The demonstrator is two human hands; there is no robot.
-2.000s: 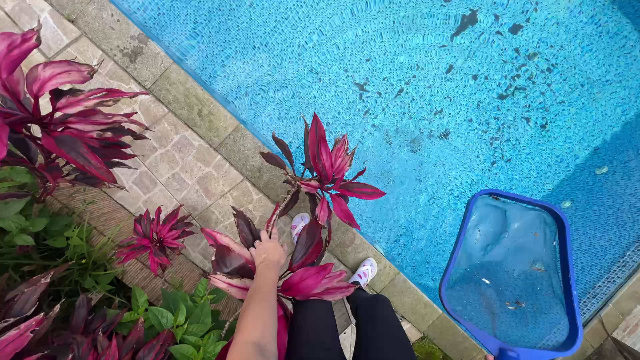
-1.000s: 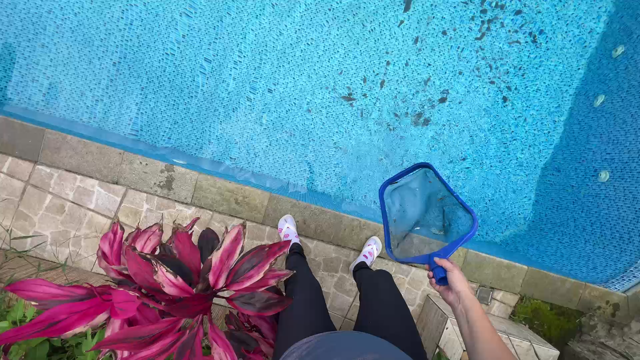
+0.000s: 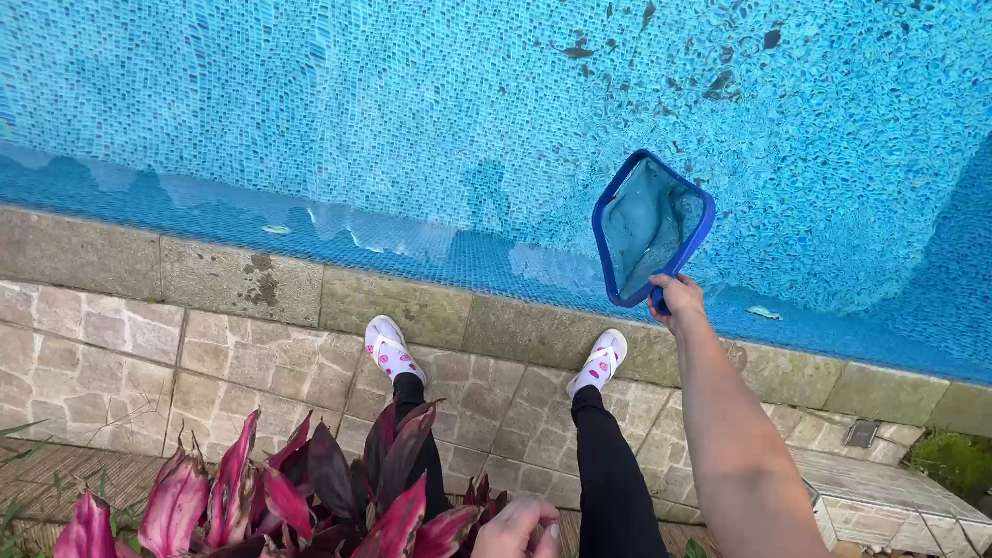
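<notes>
My right hand (image 3: pixel 676 298) is closed around the short blue handle of a pool skimmer net (image 3: pixel 645 225), which it holds out over the pool's edge. The net has a blue frame and a sagging mesh with small specks in it. My left hand (image 3: pixel 519 528) is low in the view beside the pink and dark red leaves of a cordyline plant (image 3: pixel 287 504); its fingers are curled, partly cut off by the bottom edge, and whether it holds anything is hidden. Dark leaves (image 3: pixel 721 81) lie in the pool water (image 3: pixel 434 116).
My feet in spotted socks and white flip-flops (image 3: pixel 385 349) stand at the stone coping (image 3: pixel 395 302) of the pool. Behind it runs stone paving (image 3: pixel 256 356). At the lower right are a stone-clad step (image 3: pixel 891 488), a small metal fixture (image 3: pixel 862 433) and a mossy patch (image 3: pixel 953 465).
The right hand has raised the skimmer net farther out over the water, and its frame has turned. The left hand, out of view one second ago, has come in at the bottom.
</notes>
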